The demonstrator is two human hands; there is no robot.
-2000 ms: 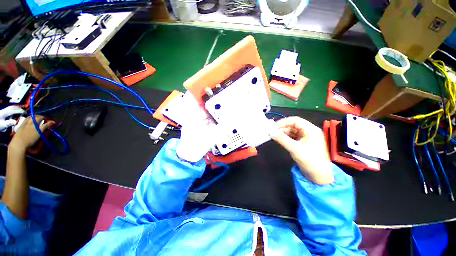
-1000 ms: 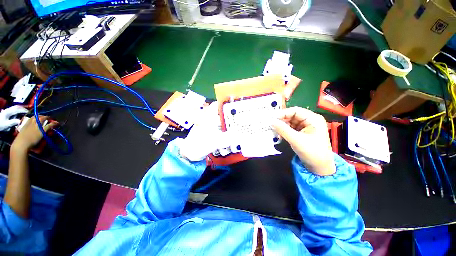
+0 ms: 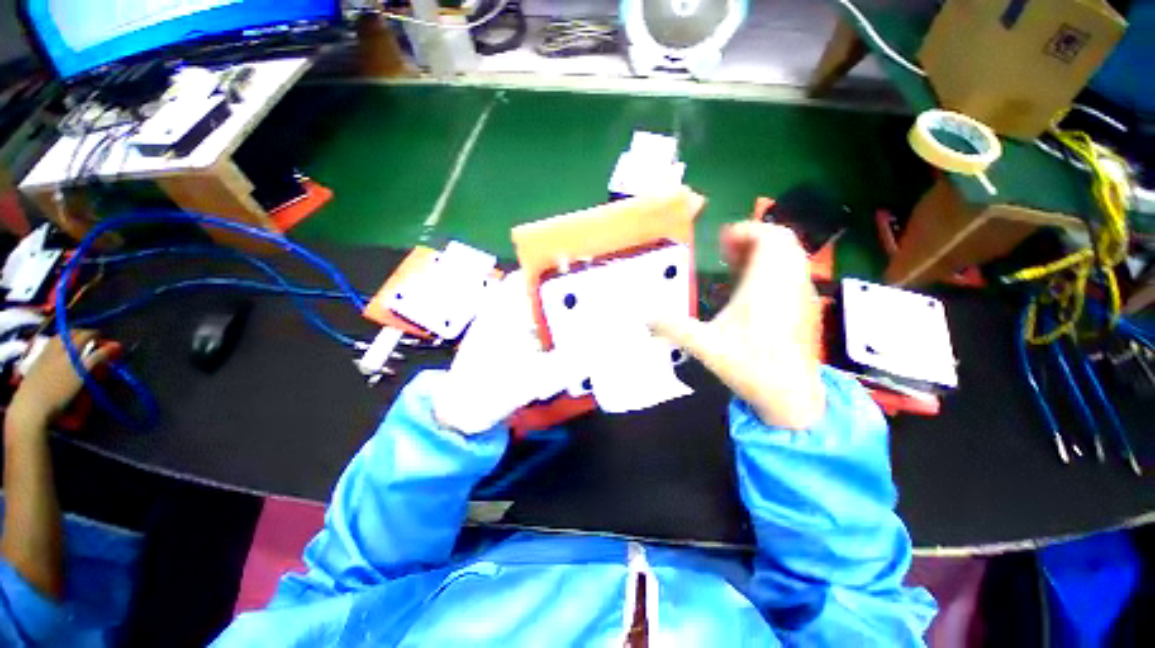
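Note:
A flat square device unit [image 3: 618, 304], white underside with dark corner dots, is held up in front of me, with an orange foam pad [image 3: 605, 230] behind it. My left hand [image 3: 504, 361], in a white glove, grips its left side. A thin white label or paper [image 3: 643, 382] lies over its lower part and sticks out past the lower edge. My right hand [image 3: 760, 327], bare, is at the unit's right side, thumb tip over the white face near the paper, fingers apart. Whether the thumb presses the surface is unclear.
More units on orange pads lie left [image 3: 441, 289], right [image 3: 897, 336] and behind [image 3: 646, 165]. Blue cables [image 3: 215, 222] and a mouse [image 3: 218, 333] are left. Tape roll [image 3: 954, 141], box [image 3: 1020, 57] and yellow cables [image 3: 1099, 228] are right. A neighbour's hand [image 3: 57, 373] is far left.
The unit and pad have turned to face me more squarely. My right fingers have spread from their pinch near the paper. The whole view has shifted slightly.

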